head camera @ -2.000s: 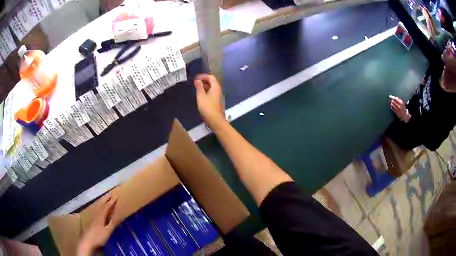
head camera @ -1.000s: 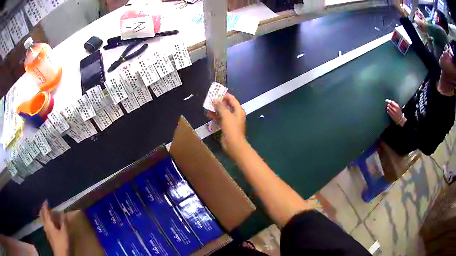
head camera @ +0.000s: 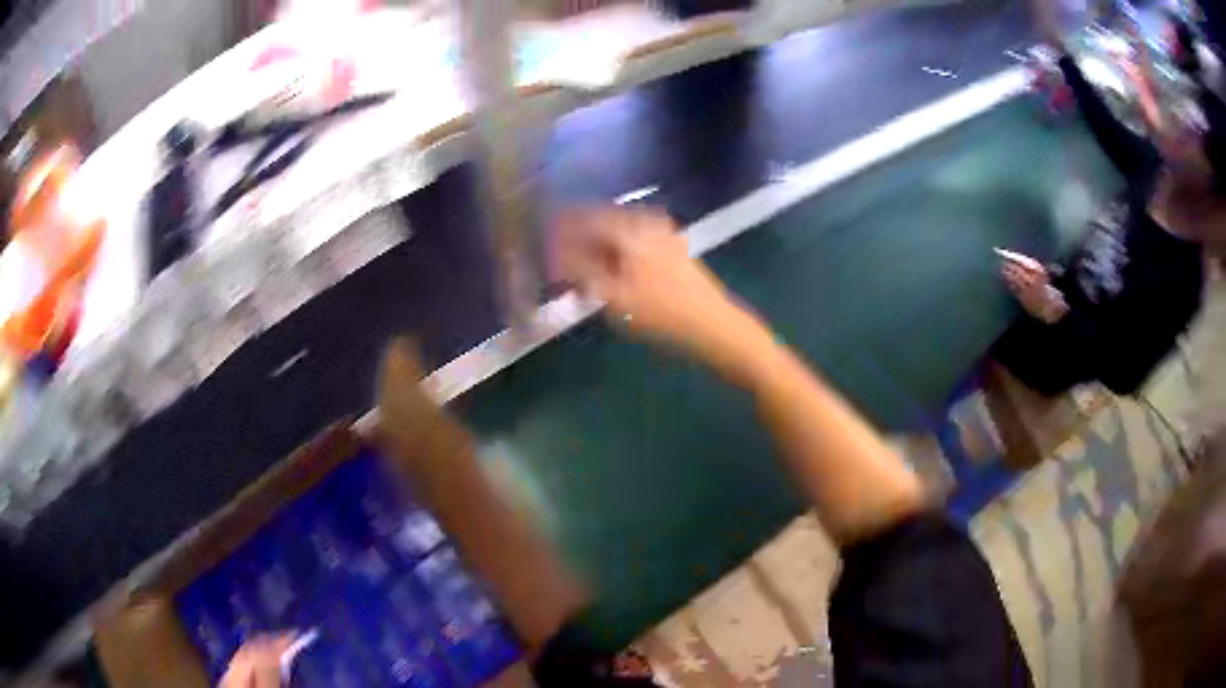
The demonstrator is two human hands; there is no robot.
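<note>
The open shipping carton stands on the green bench at the lower left, its flaps raised. Blue retail boxes fill it in rows. My left hand is over the boxes near the carton's left side, cut off by the bottom edge. A small white piece shows at its fingertips; whether it is gripped is unclear. My right hand is beyond the carton, above the white rail beside a grey post. It is blurred with fingers curled, and I cannot tell whether it holds anything.
A dark belt runs between the green bench and a white shelf. Blurred label strips line the shelf edge. A dark phone, cutters and an orange bottle lie behind. A person in black is at the right.
My left hand has moved from beside the carton to over the blue boxes. The white label held in my right hand is no longer clearly visible. The view has shifted and blurred.
</note>
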